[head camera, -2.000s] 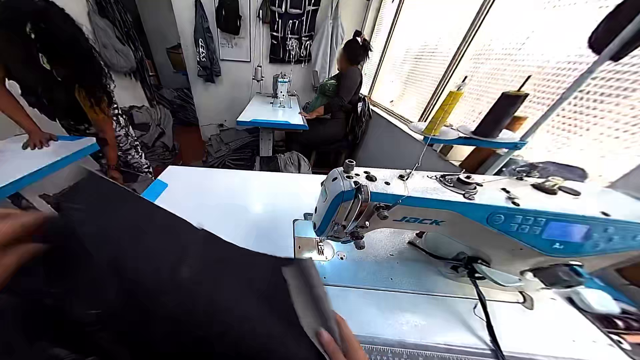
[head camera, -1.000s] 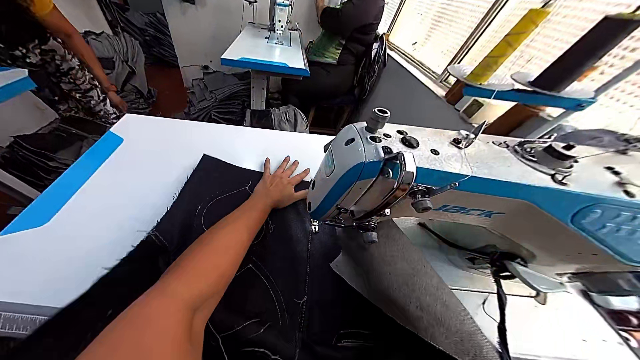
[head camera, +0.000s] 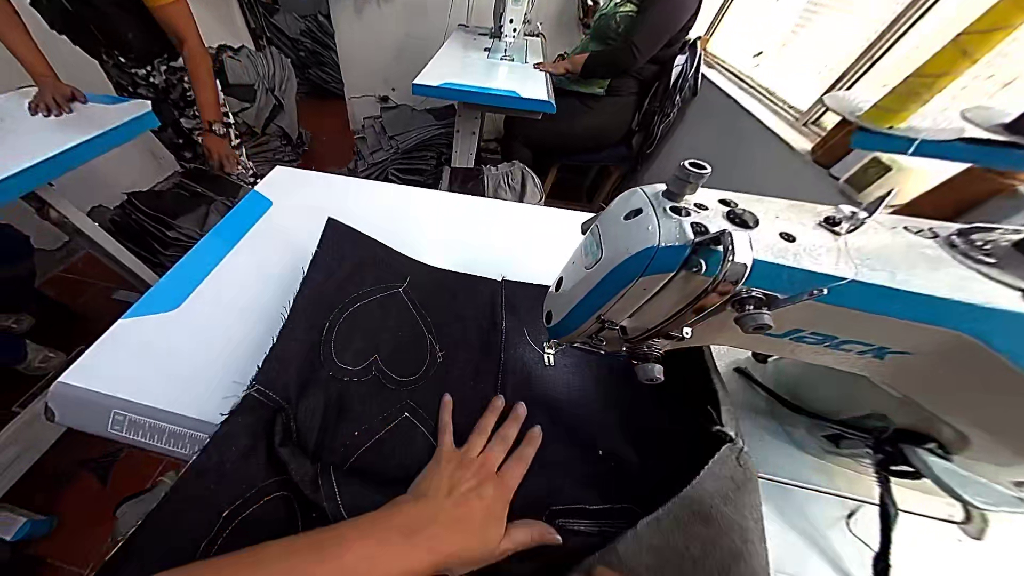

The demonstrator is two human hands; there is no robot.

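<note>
My left hand (head camera: 480, 480) lies palm down with fingers spread on dark denim fabric (head camera: 472, 320), holding nothing. Heart shapes and a straight seam are stitched on the denim in light thread. The cloth lies over the white sewing table (head camera: 384, 200) and under the head of a Jack industrial sewing machine (head camera: 656, 272). Beside the needle area, the presser foot (head camera: 550, 353) is over the cloth; whether it is lowered I cannot tell. At the lower right the cloth folds over, showing its grey underside (head camera: 696, 512). My right hand cannot be made out.
A second sewing table (head camera: 480, 76) stands behind, with a seated person's hand on it. At the left, another person's hand rests on a white and blue table (head camera: 72, 136). Stacks of dark cloth (head camera: 180, 212) lie below. Thread stand (head camera: 936, 148) is at the right.
The denim was loose in front of the machine, then came under its head. My left hand has moved from beside the machine head down toward the near side, and the stitched hearts now show.
</note>
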